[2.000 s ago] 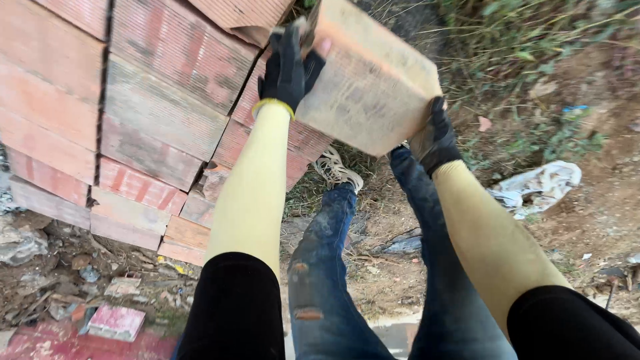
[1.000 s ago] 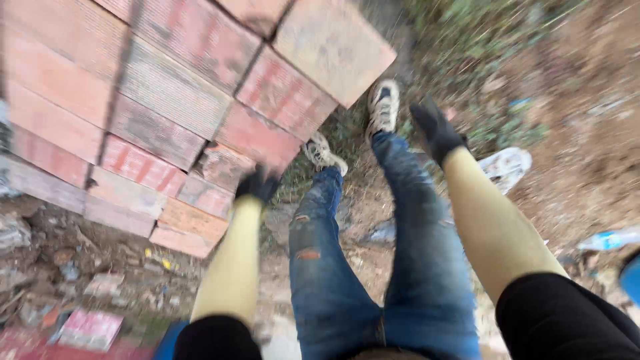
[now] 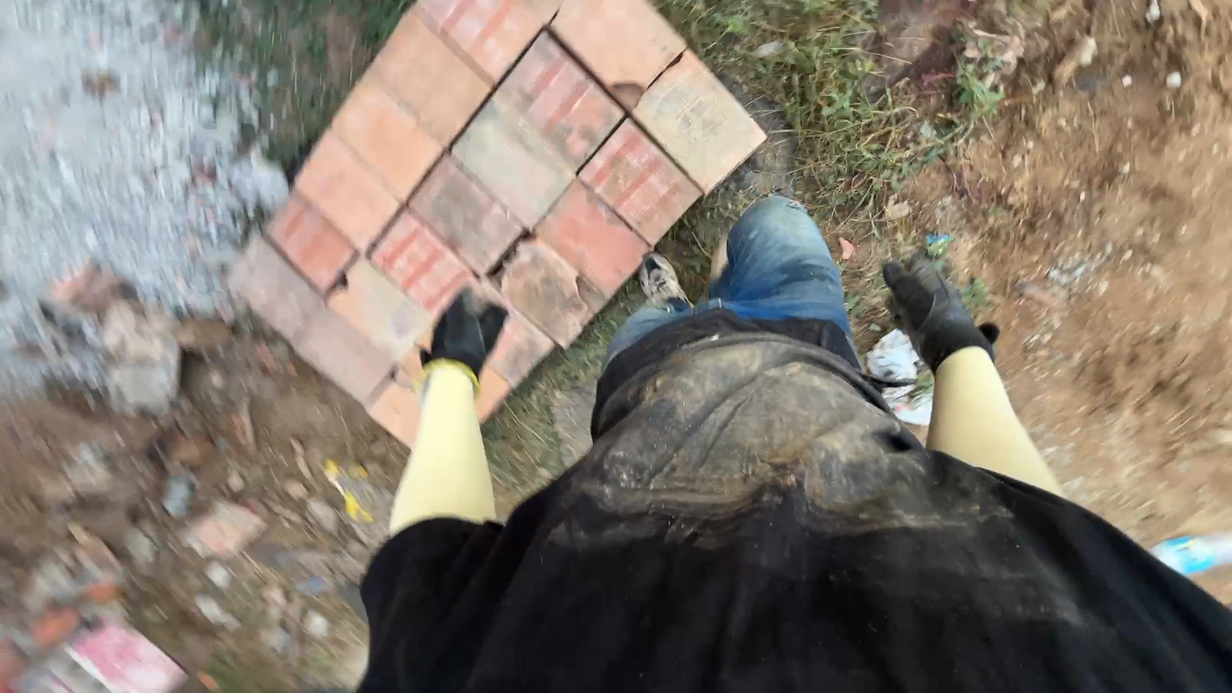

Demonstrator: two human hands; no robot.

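Observation:
My left hand (image 3: 466, 332), in a black glove with a yellow cuff, is over the near edge of a stack of reddish clay blocks (image 3: 515, 164); whether it touches them I cannot tell. It holds nothing that I can see. A paler clay block (image 3: 700, 121) lies at the stack's right corner. My right hand (image 3: 930, 308), also gloved in black, hangs empty over the ground on the right, fingers apart. Cream sleeves cover both forearms.
Rubble and stones (image 3: 144, 356) lie at the left beside grey gravel (image 3: 115, 144). Grass (image 3: 818, 87) borders the stack's right side. A white crumpled scrap (image 3: 895, 371) is near my right hand, and a plastic bottle (image 3: 1193, 553) lies at the right edge. My shoe (image 3: 662, 279) is close to the blocks.
Two seconds ago both hands held the paler block over the stack; one second ago it lay on the stack's corner and both hands were off it. The view has turned and shifted.

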